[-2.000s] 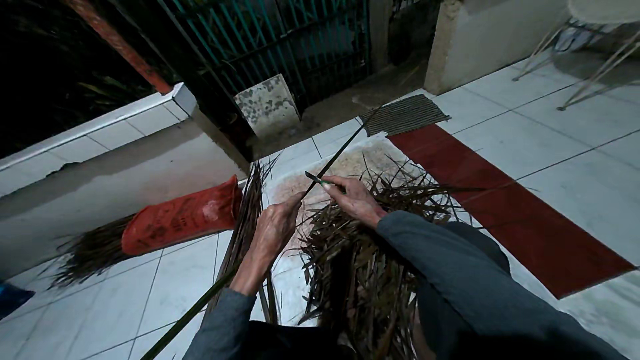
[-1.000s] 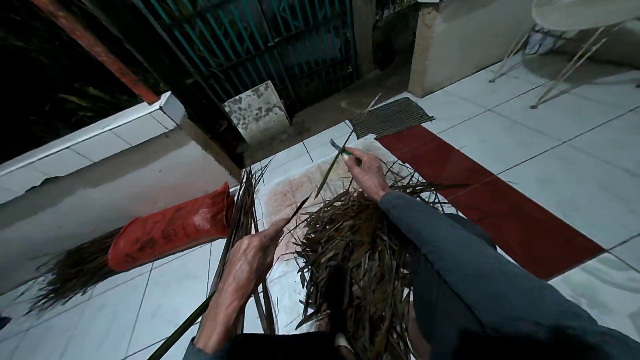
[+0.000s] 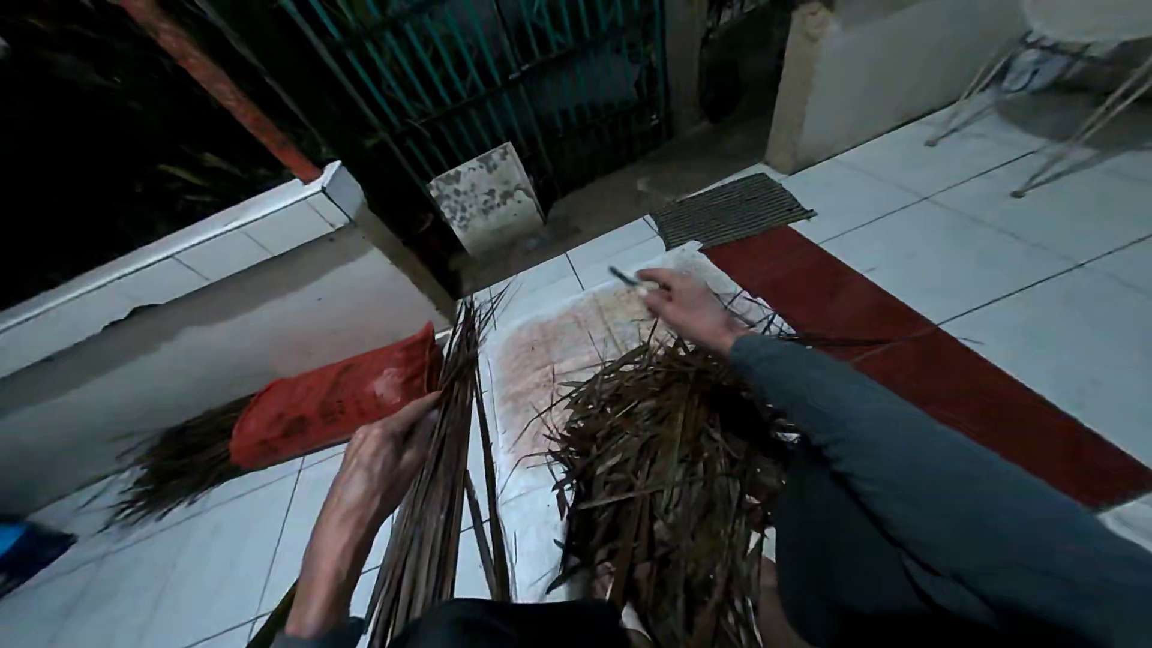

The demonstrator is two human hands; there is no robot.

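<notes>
My right hand (image 3: 688, 306) is closed around a small knife (image 3: 627, 277), its dark blade pointing up and left over a stained white sack (image 3: 549, 351). At the left, my left hand (image 3: 382, 463) is beside a long bundle of dry palm leaf strips (image 3: 441, 477), its fingertips at the bundle's edge; whether it grips any strip cannot be told. A heap of brown leaf scraps (image 3: 666, 468) lies between my legs, partly on the sack. A green strip (image 3: 274, 621) shows below my left forearm.
A red sack (image 3: 337, 396) with dry strips sticking out lies by the low wall (image 3: 225, 297). Beyond are a grey ribbed mat (image 3: 733, 209), a speckled board (image 3: 488, 200) and a green metal gate (image 3: 504, 72). A white table (image 3: 1089, 18) stands at the upper right.
My hands have moved apart. The left has come to the strip bundle, away from the strip it was holding at the knife; the right still has the knife.
</notes>
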